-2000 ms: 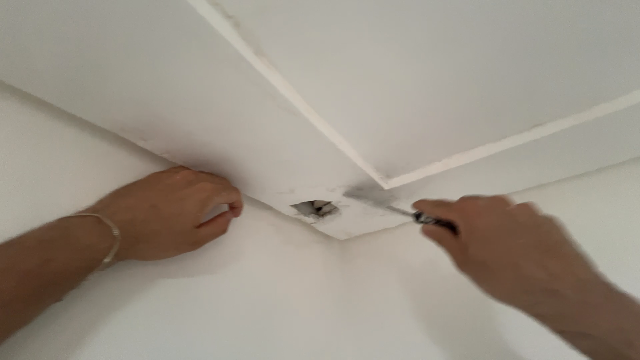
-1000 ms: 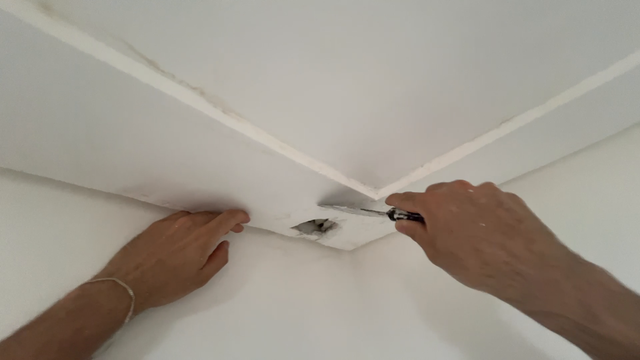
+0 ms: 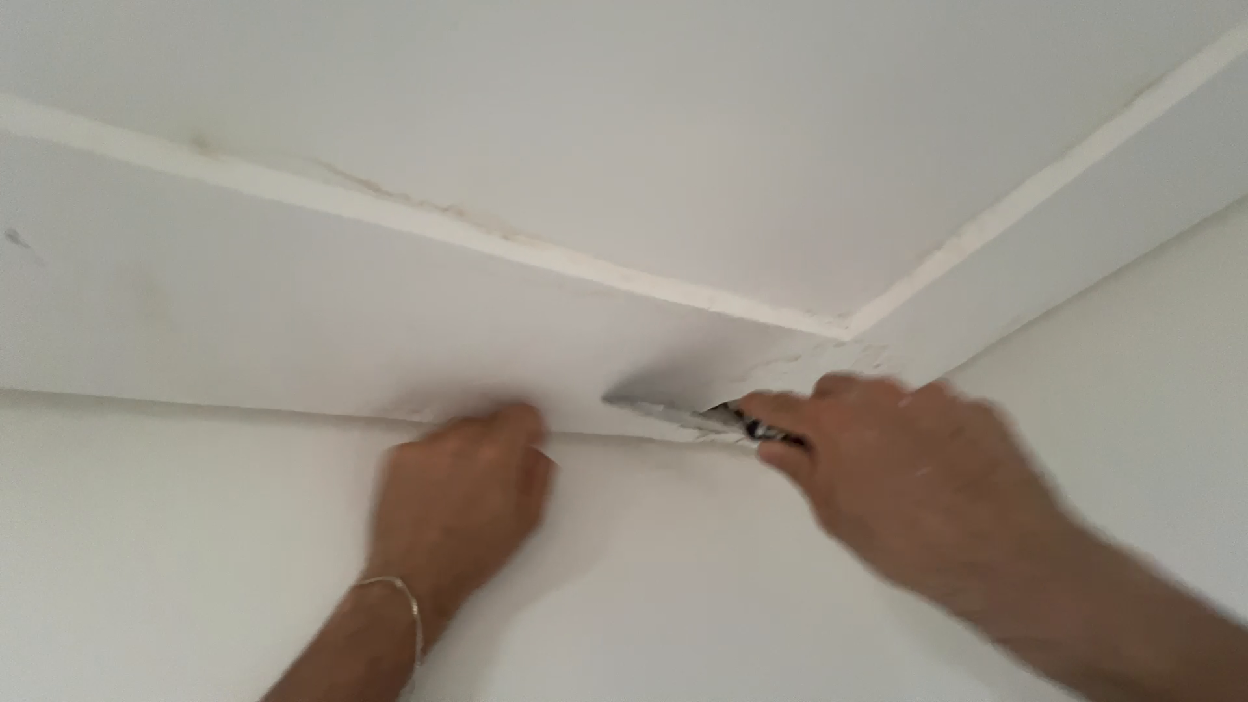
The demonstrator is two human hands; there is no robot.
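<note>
My right hand (image 3: 907, 478) holds a knife-like tool with a dark handle and a flat metal blade (image 3: 663, 409). The blade points left and lies close against the white ceiling border (image 3: 468, 322), across the ragged hole (image 3: 723, 411) near the corner; the hand and blade hide part of that hole. Left of the blade tip is my left hand (image 3: 463, 487), its fingers bent against the edge where border and wall meet. A thin bracelet (image 3: 405, 590) circles the left wrist. Whether the left fingers hold anything cannot be seen.
A raised white strip (image 3: 546, 255) runs along the ceiling (image 3: 682, 127) and turns at a corner above my right hand. Brownish cracks (image 3: 380, 188) follow its upper side. White walls (image 3: 146, 526) meet the border below, with a small dark mark (image 3: 14, 237) at the far left.
The blade has shifted from beside the hole, near the strip's corner, to across the hole. My left hand's fingers, extended a second ago, are now curled. The view has turned left.
</note>
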